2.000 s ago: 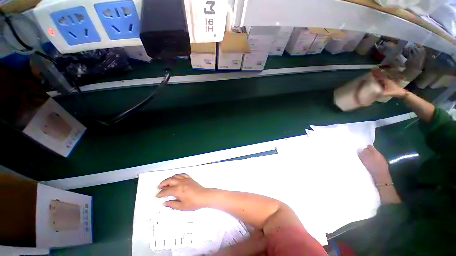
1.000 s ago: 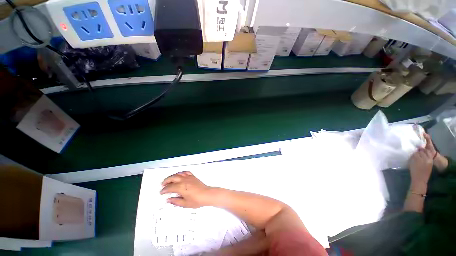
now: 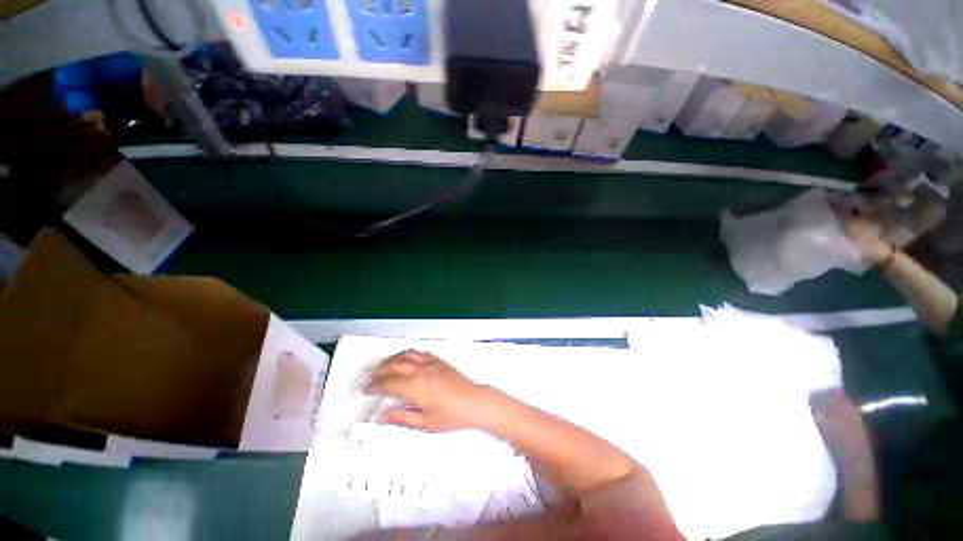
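White instruction leaflets with fine line drawings [image 3: 422,470] lie in a flat pile on a white board or sheet, partly washed out by glare. My right hand [image 3: 428,393] lies palm down on the upper left of the pile, fingers slightly apart and pointing left. It holds nothing that I can make out; what is under the fingers is blurred. Of my left arm only the bare forearm shows at the bottom edge; the hand is cut off. A bright heap of white bags [image 3: 729,423] lies right of my arm.
An open retail carton [image 3: 283,386] stands left of the leaflets, another carton [image 3: 129,220] behind it. A green belt and white rail run behind. A black adapter [image 3: 491,63] hangs overhead. A co-worker's hand holds a bagged device [image 3: 787,241] at right.
The view has shifted, and more of the open carton's inside shows at left. At right a white-bagged device is now held over the belt. My right hand stays on the leaflets.
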